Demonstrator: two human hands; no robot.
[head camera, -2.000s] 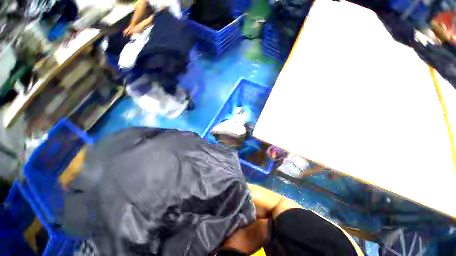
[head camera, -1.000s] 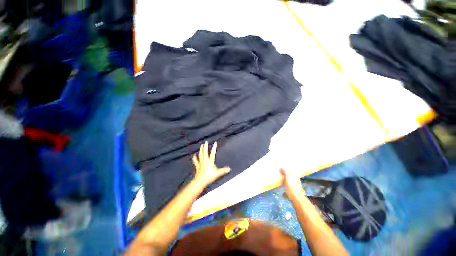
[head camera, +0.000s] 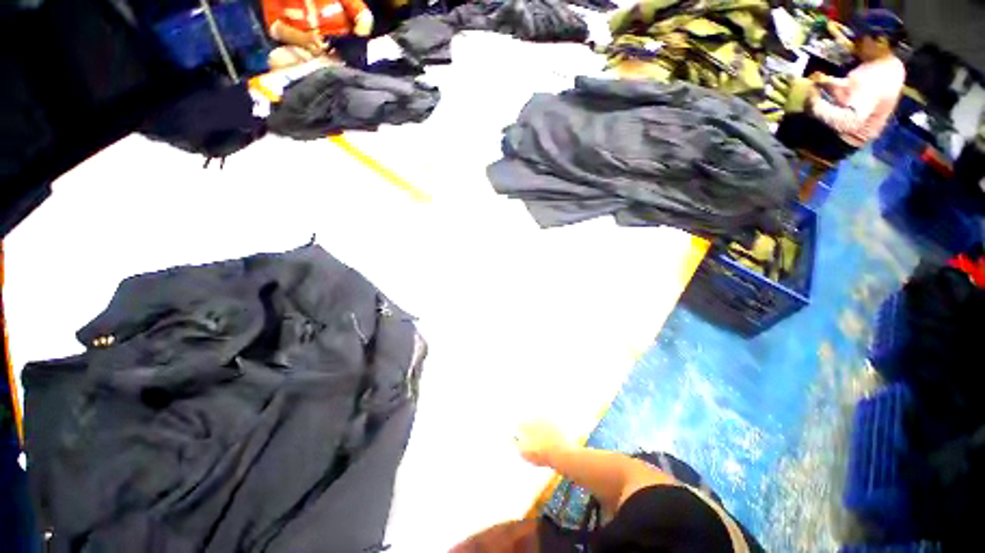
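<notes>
A dark grey-black garment (head camera: 227, 421) lies rumpled on the white table (head camera: 486, 313) at the lower left. Small bright dots show at its left edge, and its lower part is cut off by the picture's edge. My right hand (head camera: 545, 445) is over the near right table edge, to the right of the garment and apart from it. The hand is small and washed out, so its fingers and anything in them cannot be made out. My left hand is not in view.
A dark garment pile (head camera: 659, 157) lies at the table's right side, with another dark heap (head camera: 351, 99) farther back. Olive garments (head camera: 691, 38) are beyond. A blue crate (head camera: 761, 286) stands beside the table. A seated person (head camera: 859, 97) is far right; another in orange (head camera: 313, 22) is at the back.
The view has swung right. The garment now shows lower left. My left hand, spread on the garment one second ago, has left the picture. My right hand is still near the table edge.
</notes>
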